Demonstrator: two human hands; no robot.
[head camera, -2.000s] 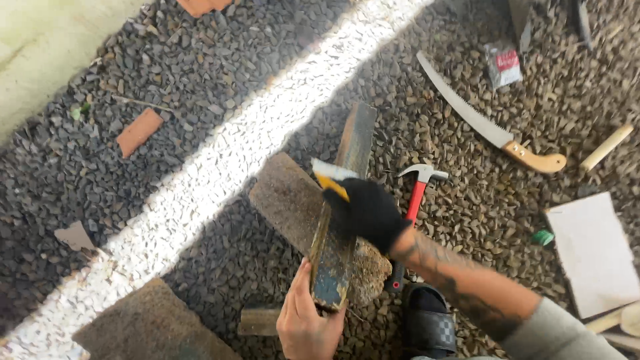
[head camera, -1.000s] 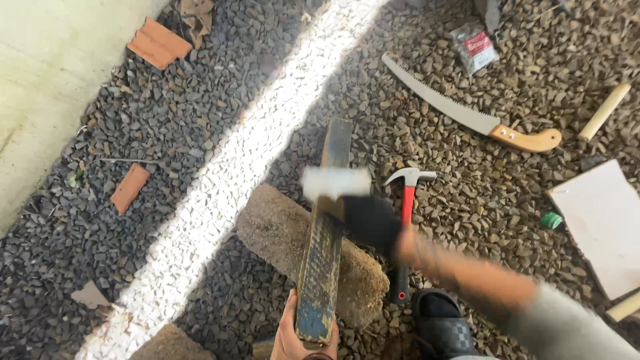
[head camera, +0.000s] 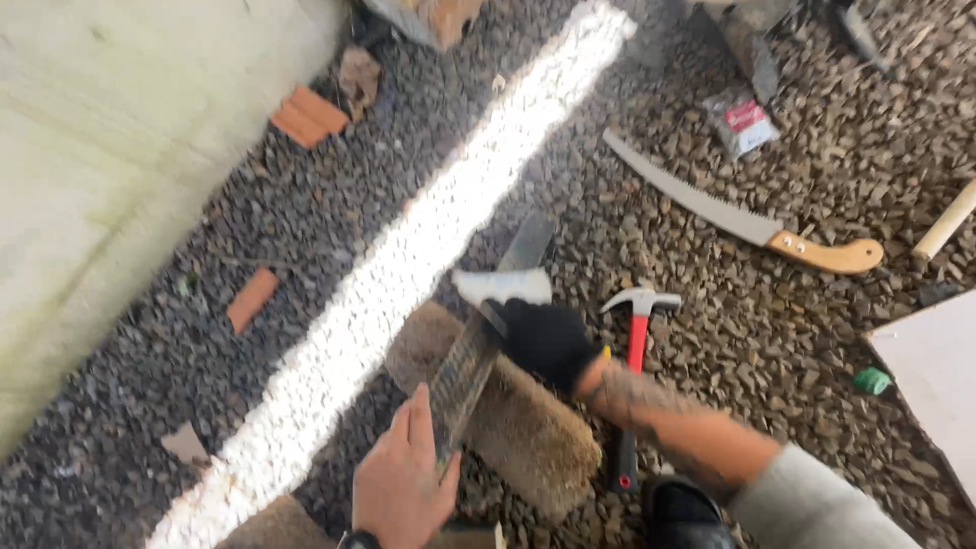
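Note:
A narrow worn wooden board (head camera: 463, 374) lies slantwise across a rough stone block (head camera: 534, 435). My bare left hand (head camera: 408, 465) grips the board's near end, fingers along one side and thumb on the other. My right hand (head camera: 543, 343), in a black glove, is closed around a tool whose broad pale blade (head camera: 505, 287) lies across the board; motion blurs it, and the glove hides most of its handle. Just right of the glove, a claw hammer (head camera: 637, 343) with a red and black handle rests on the gravel, partly behind my right forearm.
A curved pruning saw (head camera: 709, 206) with a wooden handle lies at the upper right, below a small plastic packet (head camera: 743, 123). Farther right are a wooden rod (head camera: 945, 221) and a white panel (head camera: 934, 374). Brick pieces (head camera: 309, 117) lie near the pale wall (head camera: 114, 152) at left.
The board has tilted further to the right at its far end, with my left hand still on its near end. My gloved hand has shifted along the board between frames.

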